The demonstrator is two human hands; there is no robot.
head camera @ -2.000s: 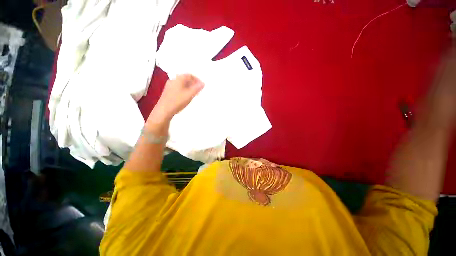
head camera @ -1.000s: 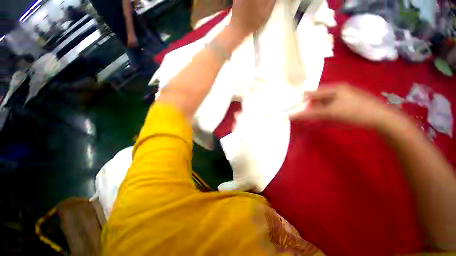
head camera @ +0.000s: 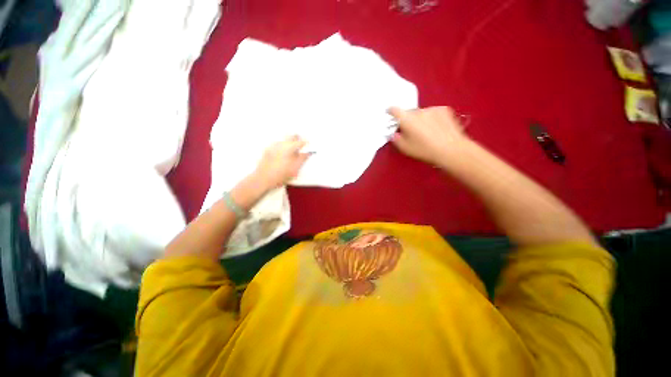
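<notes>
A white garment [head camera: 316,88] lies spread on the red table in front of me. My left hand [head camera: 283,160] pinches a fold of it near its lower middle. My right hand [head camera: 425,132] grips its right edge between thumb and fingers. A short pale thread shows beside my right hand. No needle or fastener can be made out. The garment's surface is overexposed, so its details are hidden, and no label shows.
A large white garment pile [head camera: 121,125] lies at the left. Dark thread snips [head camera: 547,143] lie to the right on the red cloth [head camera: 471,199]. Yellow packets [head camera: 627,65] lie at the far right, near a whitish bundle [head camera: 609,12]. Small clear items [head camera: 413,6] lie at the far edge.
The view has swung back from the left to the table. My left hand has come down from the pile area. A garment now lies spread before me, with both hands holding it and no label showing.
</notes>
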